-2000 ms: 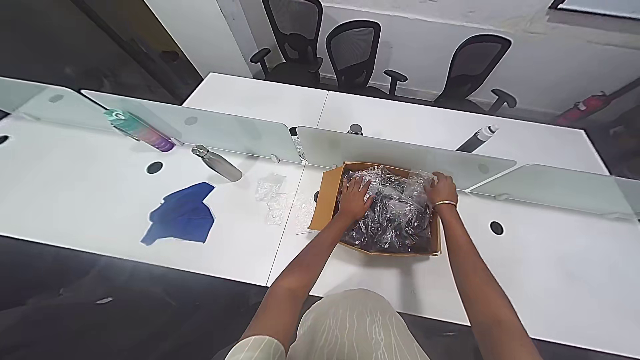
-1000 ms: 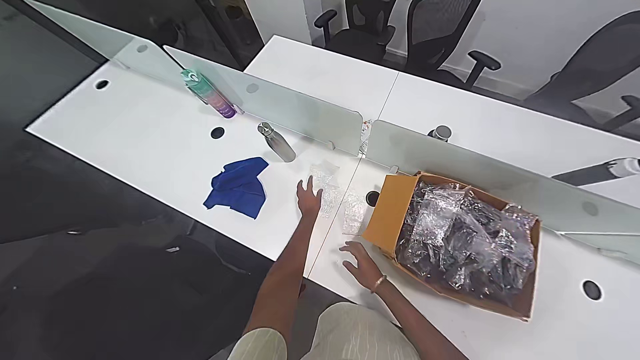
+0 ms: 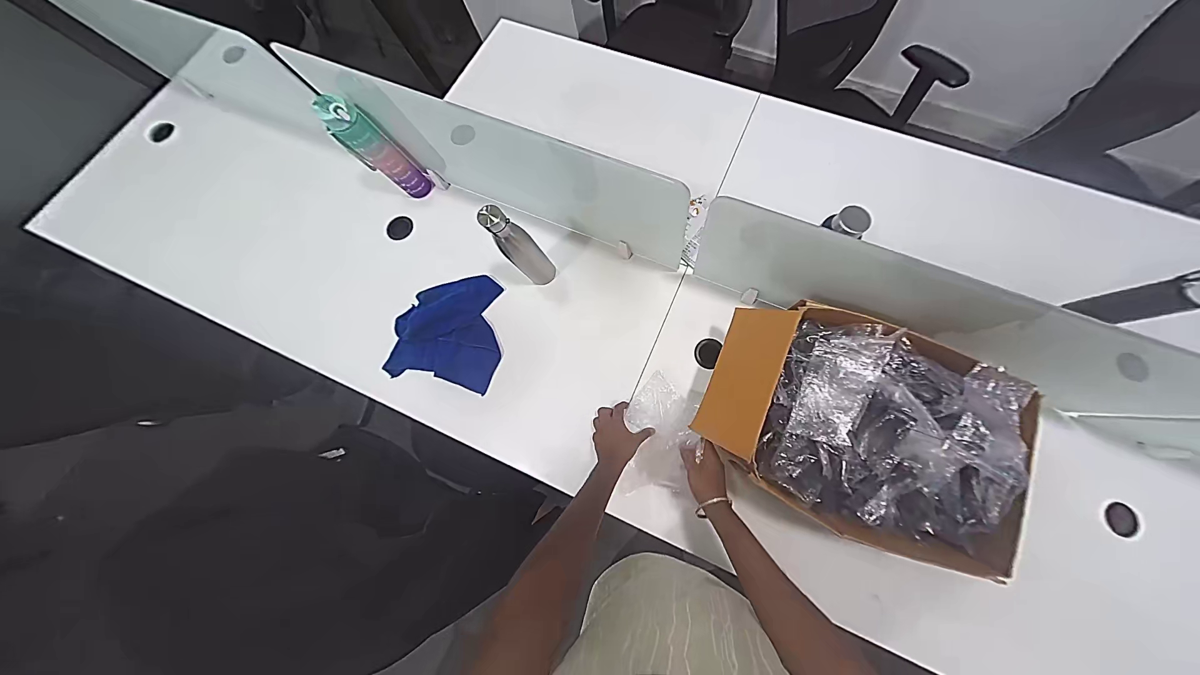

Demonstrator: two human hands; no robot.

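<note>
Clear plastic bags (image 3: 661, 427) lie on the white desk, over the seam between two tops. At their left edge is my left hand (image 3: 619, 438), thumb and fingers apart. My right hand (image 3: 705, 471) is at their right side, close to the box's flap, its fingertips against the plastic; whether it grips any is unclear. Just to the right stands an open cardboard box (image 3: 745, 380), filled with dark items in clear plastic wrapping (image 3: 900, 427). A crumpled blue cloth (image 3: 450, 337) lies to the left of my hands.
A steel bottle (image 3: 517, 246) stands behind the cloth. Farther left, a green-to-purple bottle (image 3: 375, 145) is beside the frosted glass divider (image 3: 562, 173). Another bottle (image 3: 850, 222) stands beyond the divider. The desk has round cable holes (image 3: 399, 228). Black chairs (image 3: 923, 80) are across the desk.
Both hands have left the box, where they rested on the wrapped items, and are now at the loose plastic bags beside it. The view has turned left.
</note>
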